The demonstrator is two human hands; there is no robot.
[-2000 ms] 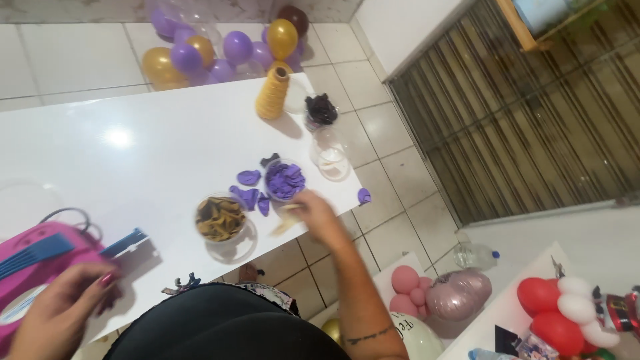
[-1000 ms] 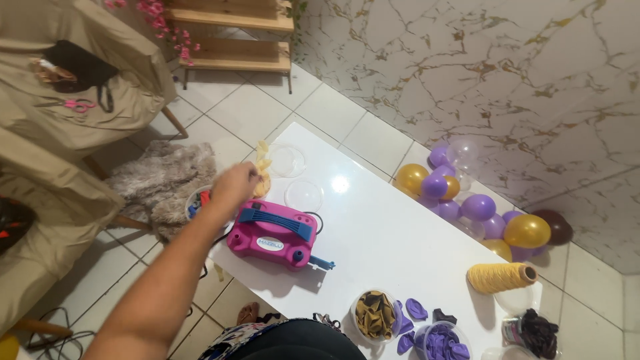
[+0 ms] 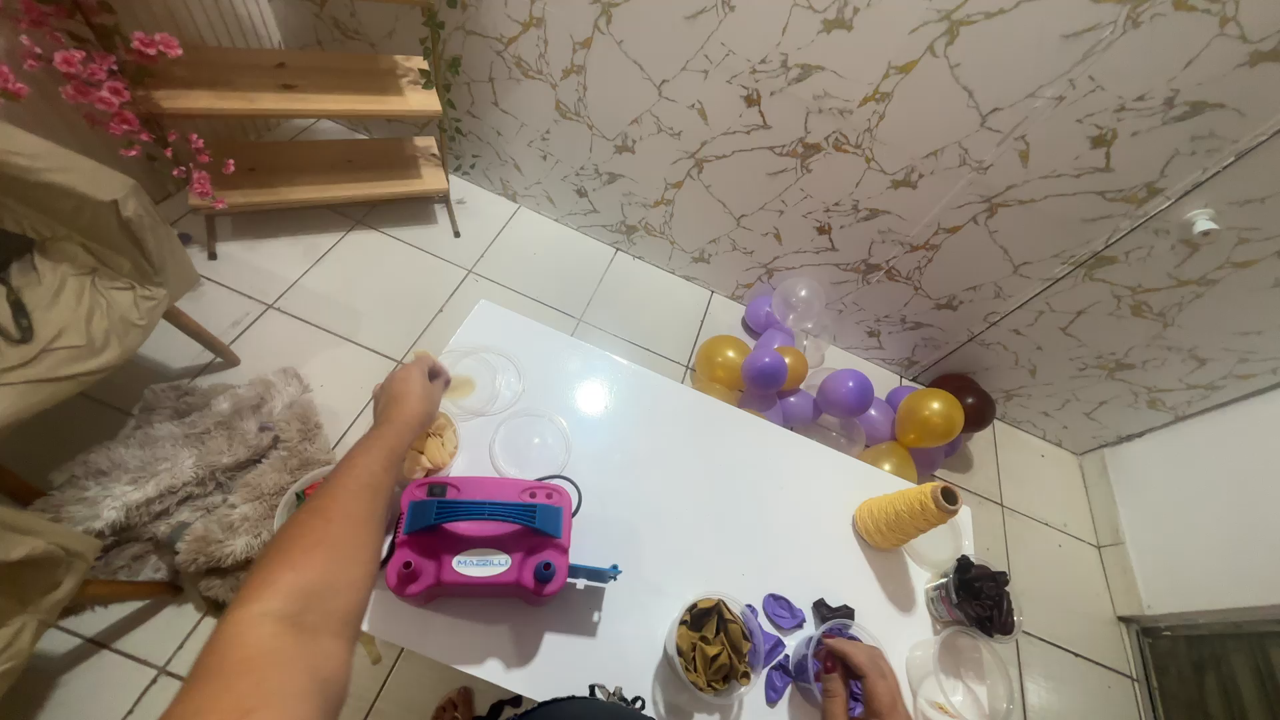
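Observation:
My left hand (image 3: 408, 400) is above a tub of cream deflated balloons (image 3: 432, 447) at the table's far left corner, close to clear plastic lids (image 3: 484, 382); whether its fingers hold anything is unclear. At the lower right, my right hand (image 3: 862, 680) reaches into a clear tub of purple deflated balloons (image 3: 835, 640), fingertips among them. Left of that tub stands one with gold-brown deflated balloons (image 3: 713, 645). Loose purple balloons (image 3: 783, 611) lie between and beside the two tubs. A pink electric balloon inflator (image 3: 480, 540) with a blue handle stands near my left forearm.
On the white table (image 3: 640, 470) a cone of yellow string (image 3: 908, 515) stands at the right, near a tub of black deflated balloons (image 3: 975, 598). Inflated purple and gold balloons (image 3: 845, 393) lie on the floor by the wall. A fluffy rug (image 3: 230, 470) and covered chairs (image 3: 80, 270) are at the left.
The view has swung left, then partly back right. My right hand, out of view a second ago, is now at the purple balloon tub. The cream balloons near my left hand now show in a tub.

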